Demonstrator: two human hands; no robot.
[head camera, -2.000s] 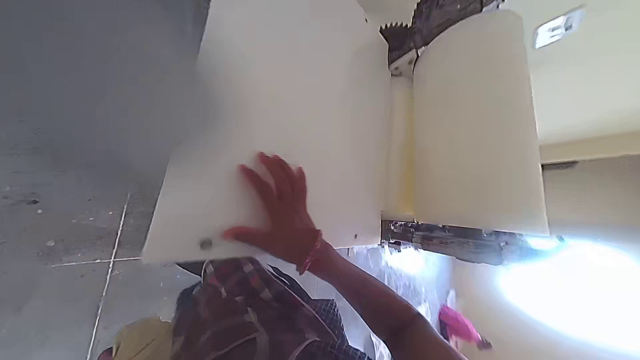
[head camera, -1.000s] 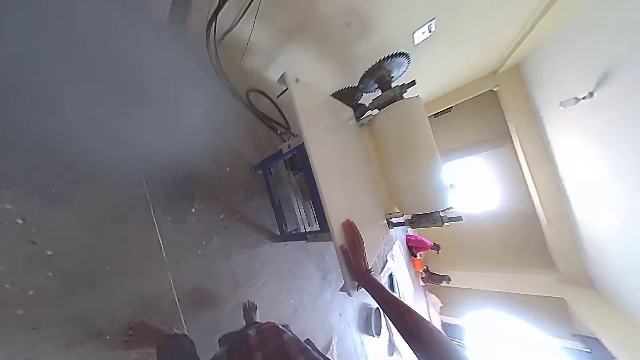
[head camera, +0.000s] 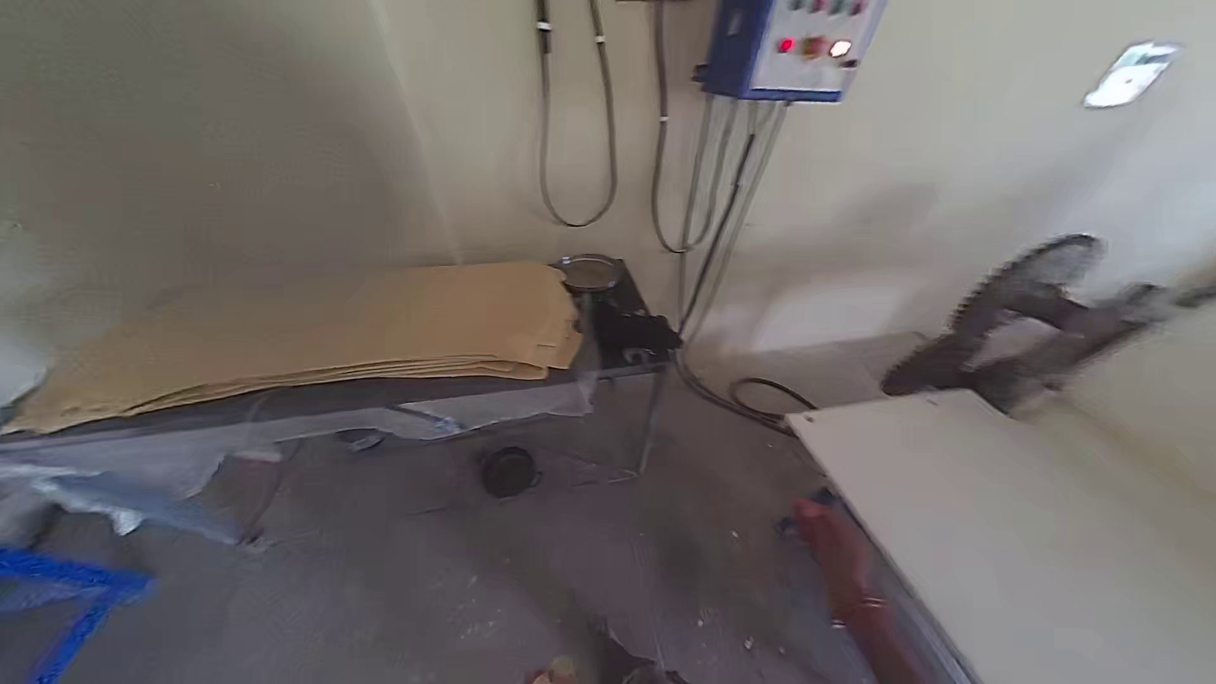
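Observation:
My right hand (head camera: 828, 541), blurred and with a band at the wrist, is low beside the left edge of a white machine table (head camera: 988, 513). Its fingers are near a small dark blue part (head camera: 788, 524) at that edge; whether they grip it I cannot tell. My left hand cannot be made out. Large toothed gears (head camera: 1026, 304) stand at the table's far right end. To the left, a stack of tan sheets (head camera: 380, 332) lies on a long low table, with a round metal dish (head camera: 589, 273) at its right end.
A blue and grey control box (head camera: 798, 47) with lit buttons hangs on the wall. Cables (head camera: 722, 228) run down from it and coil on the floor near the white table. A round black object (head camera: 508, 472) is on the floor, and a blue metal frame (head camera: 71, 608) stands lower left.
The view has swung left, bringing in the tan sheets and control box. My right hand, earlier spread flat on the white table, is now down beside its edge.

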